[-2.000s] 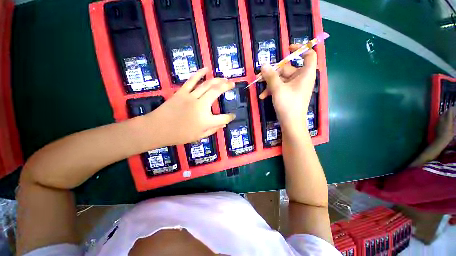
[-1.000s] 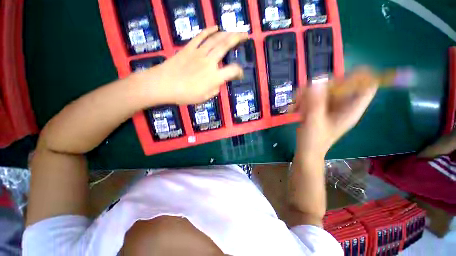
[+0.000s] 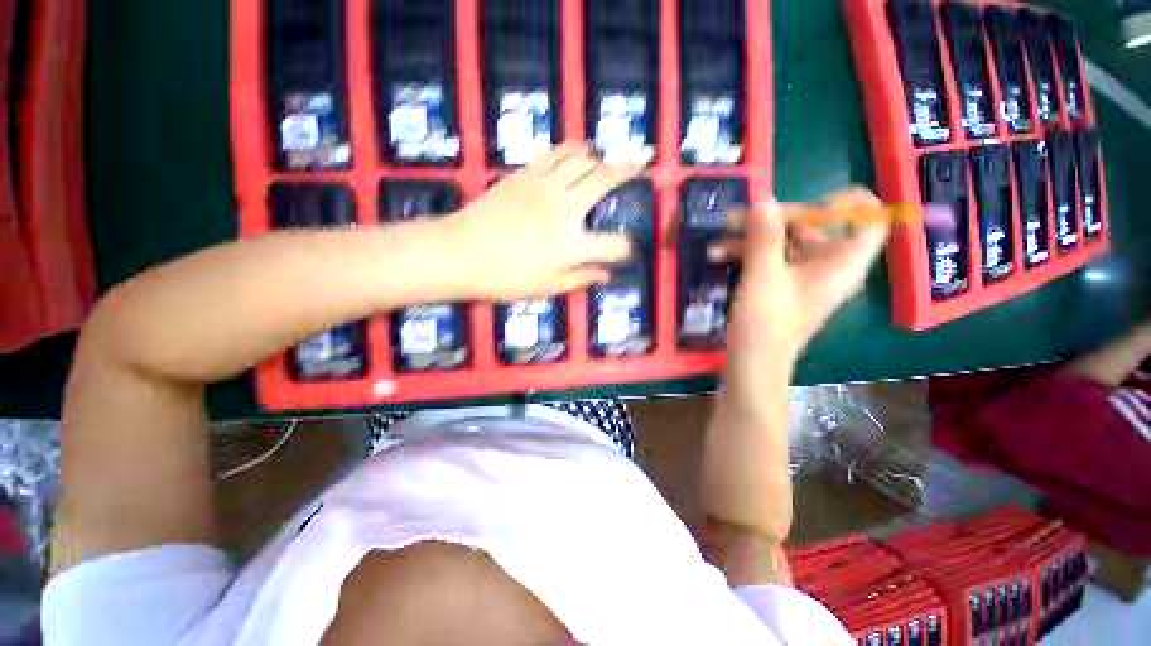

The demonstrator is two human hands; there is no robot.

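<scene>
A red foam tray (image 3: 568, 379) holds two rows of open-backed dark phones (image 3: 621, 322) on the green bench. My left hand (image 3: 537, 234) lies over the front row, palm down, fingers spread, thumb and fingertips over the fourth phone from the left; whether it holds anything cannot be told. My right hand (image 3: 808, 259) is at the tray's right edge, beside the front right phone (image 3: 704, 303). It grips a thin pick-up tool (image 3: 871, 215) with an orange body and pink-purple end, pointing left. The tool's tip is blurred over that phone.
A second red tray (image 3: 905, 271) of phones lies to the right. Stacked red layers (image 3: 44, 189) stand at the left, and filled red trays (image 3: 959, 581) at lower right. Another person's maroon sleeve (image 3: 1048, 435) and arm are at the right. Clear plastic (image 3: 871, 454) hangs below the bench edge.
The second tray now shows close at the right. My right hand's tool has come back over the front right phone. My left hand has moved from the third front phone to the fourth. The view has shifted.
</scene>
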